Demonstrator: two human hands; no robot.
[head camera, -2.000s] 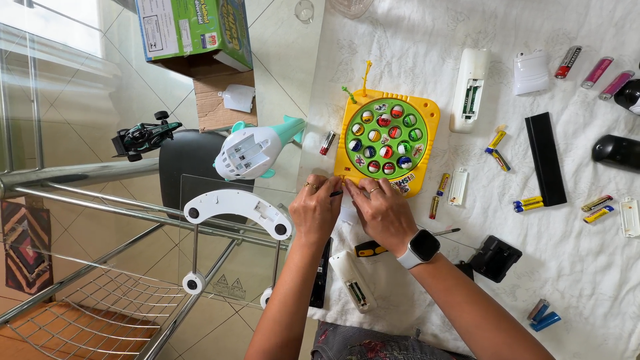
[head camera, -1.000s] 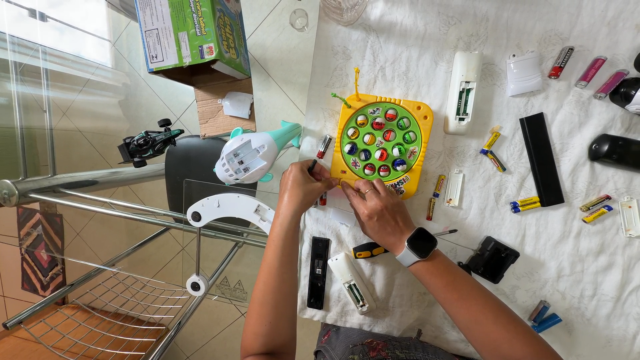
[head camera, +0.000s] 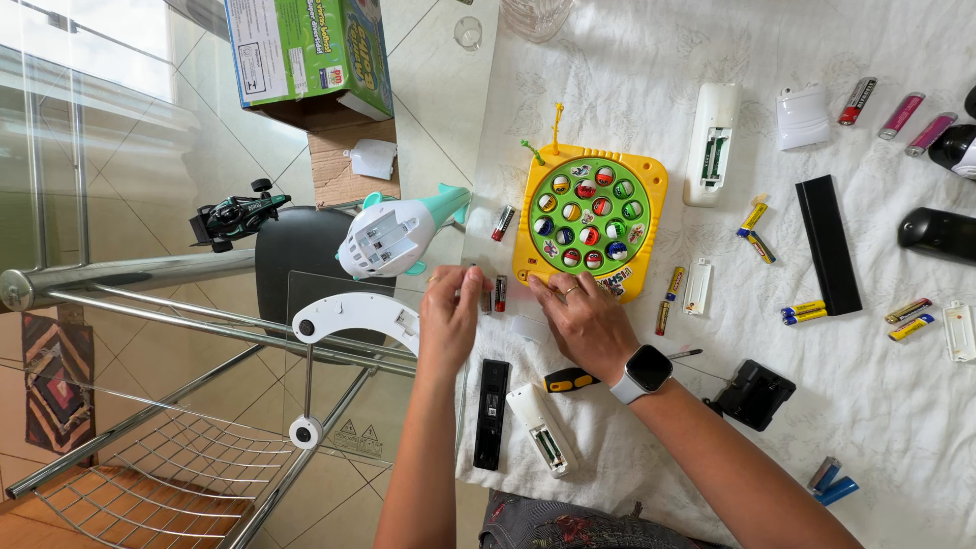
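A yellow toy fishing game (head camera: 653, 206) with a green round board of colored fish lies on the cloth. My right hand (head camera: 591, 324), wearing a smartwatch (head camera: 648, 369), rests its fingers on the game's lower left corner. Off that corner, my left hand (head camera: 451, 316) is raised with its thumb and fingers pinched together; whether something small is between them cannot be told. Just right of it are AA batteries (head camera: 500, 293), partly hidden by the fingers. Another battery (head camera: 502, 223) lies left of the game. A yellow-and-black screwdriver (head camera: 568, 380) is partly under my right hand.
Below are a black remote (head camera: 492, 414) and a white remote (head camera: 543, 431) with its compartment exposed. At the left stand a whale-shaped toy (head camera: 389, 236), a white curved part (head camera: 354, 316) and a cardboard game box (head camera: 305, 53). Rightward lie another white remote (head camera: 713, 145), a black cover (head camera: 827, 244) and several batteries (head camera: 858, 101).
My left hand has moved left, away from the game's corner and my right hand. My right hand has stayed at the corner. Batteries once covered by my left hand now show beside it.
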